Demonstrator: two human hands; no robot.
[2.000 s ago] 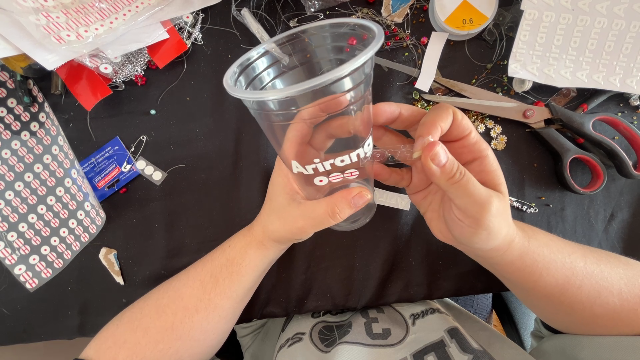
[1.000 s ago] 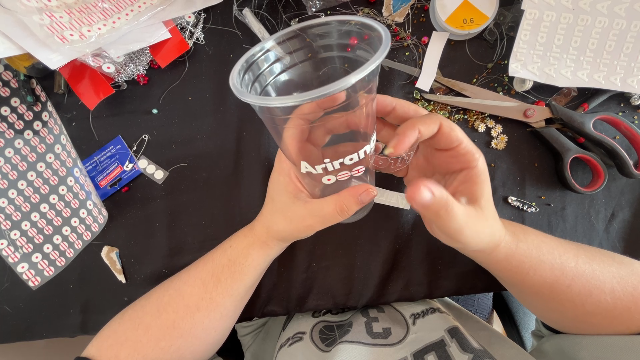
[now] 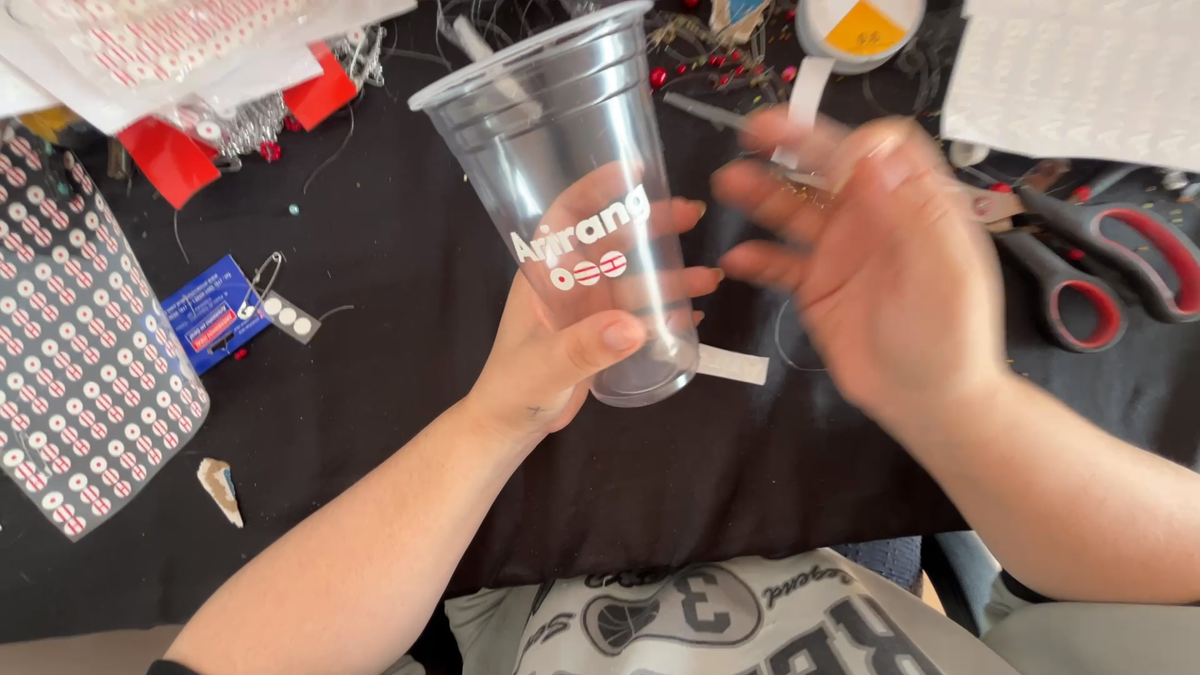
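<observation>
A clear plastic cup (image 3: 591, 141) with white and red lettering and marks on its side is held by my left hand (image 3: 572, 328), thumb across the front and fingers wrapped behind it. The cup tilts slightly, its open rim at the upper left. To its right, my right hand (image 3: 872, 253) is raised and blurred, apart from the cup, fingers spread. Whether a small thing is between its fingers cannot be told. A white strip (image 3: 734, 364) lies on the black cloth just right of the cup's base, partly hidden behind it.
Scissors with grey and red handles (image 3: 1078, 253) lie at the right, near a white sticker sheet (image 3: 1069, 84). A round spool (image 3: 861, 33) and scattered red beads (image 3: 658, 77) are at the top. Left are a printed sticker sheet (image 3: 84, 347), a blue card (image 3: 216, 314) and red pieces (image 3: 169, 159).
My right hand has moved away from the cup to the right; earlier it was close beside it, with a small clear lettered piece at its fingers. The cup's side lettering now faces the view more fully.
</observation>
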